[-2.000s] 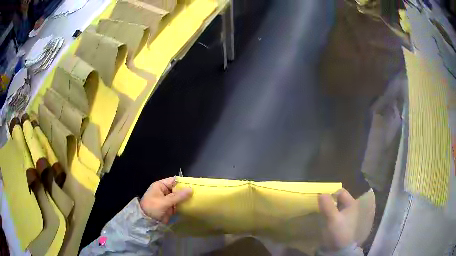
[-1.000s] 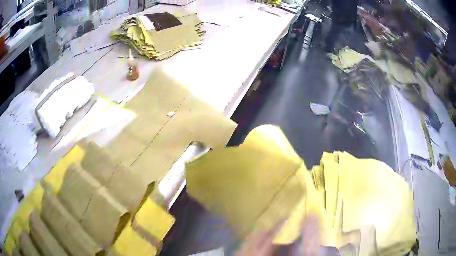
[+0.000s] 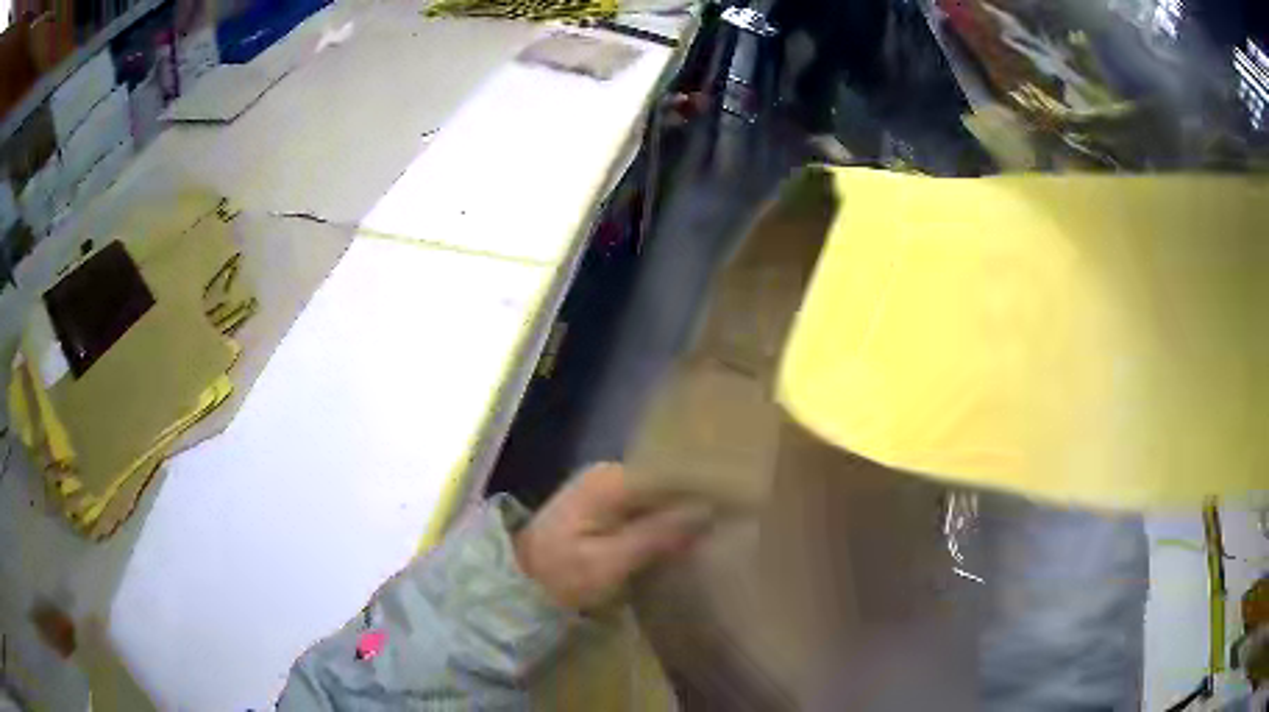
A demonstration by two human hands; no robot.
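A large garment panel is raised in front of me, its bright yellow face (image 3: pixel 974 320) filling the right side of the view. A blurred khaki-brown part (image 3: pixel 724 417) hangs at its left and below. My left hand (image 3: pixel 605 536) pinches the khaki edge between thumb and fingers, low in the middle. My right hand does not show; only a pale grey sleeve (image 3: pixel 1058 598) is visible under the yellow face, and the panel seems to hide the hand.
A long table with a white sheet (image 3: pixel 348 417) and yellow edge lines runs along the left. A khaki panel stack with yellow edges (image 3: pixel 139 403) and a dark brown patch (image 3: pixel 98 306) lies at far left. A dark floor aisle (image 3: pixel 557 403) runs beside the table.
The view has swung along the table; the overlapping panel row and the yellow pile have left the view. The panel is now raised and spread, larger and nearer. My left hand now shows clearly.
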